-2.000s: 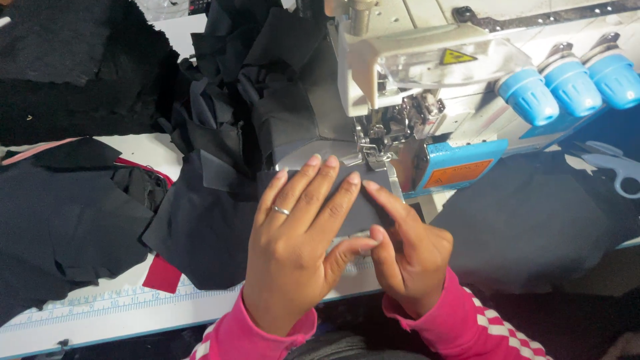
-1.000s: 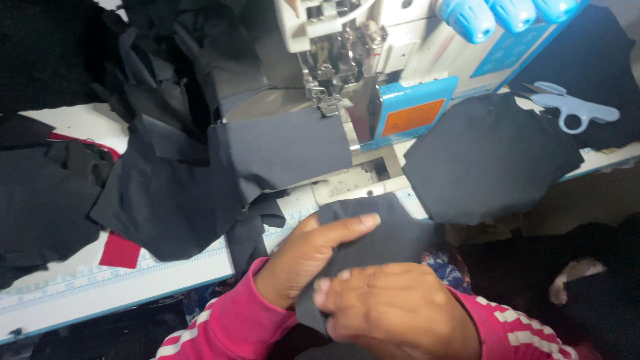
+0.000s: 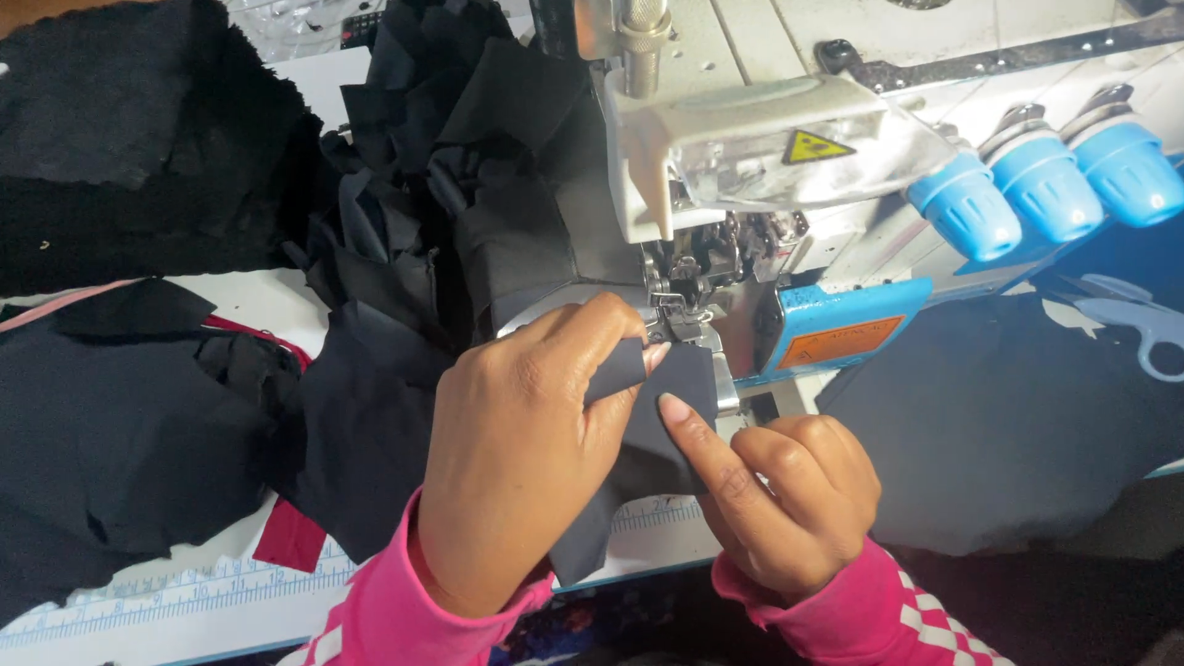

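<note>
My left hand (image 3: 527,444) pinches a folded edge of a dark fabric piece (image 3: 652,453) between thumb and fingers, just in front of the presser foot (image 3: 683,319) of an overlock sewing machine (image 3: 768,166). The index fingertip of my right hand (image 3: 786,490) rests on the same piece, near its right part; the other fingers are curled, and whether they grip cloth is hidden. The piece reaches up to the presser foot and hangs down between my hands. Joined dark fabric (image 3: 518,240) lies behind the foot, to the left.
Dark cut pieces (image 3: 120,416) and a thick black fabric stack (image 3: 139,148) lie left, with a red scrap (image 3: 289,536) beside a printed ruler strip (image 3: 185,597). At right are another dark piece (image 3: 999,416), scissors (image 3: 1142,324) and the machine's blue cover (image 3: 846,324).
Both hands, near the table's front edge with a dark piece one second ago, are now up at the presser foot with fabric. The view has shifted.
</note>
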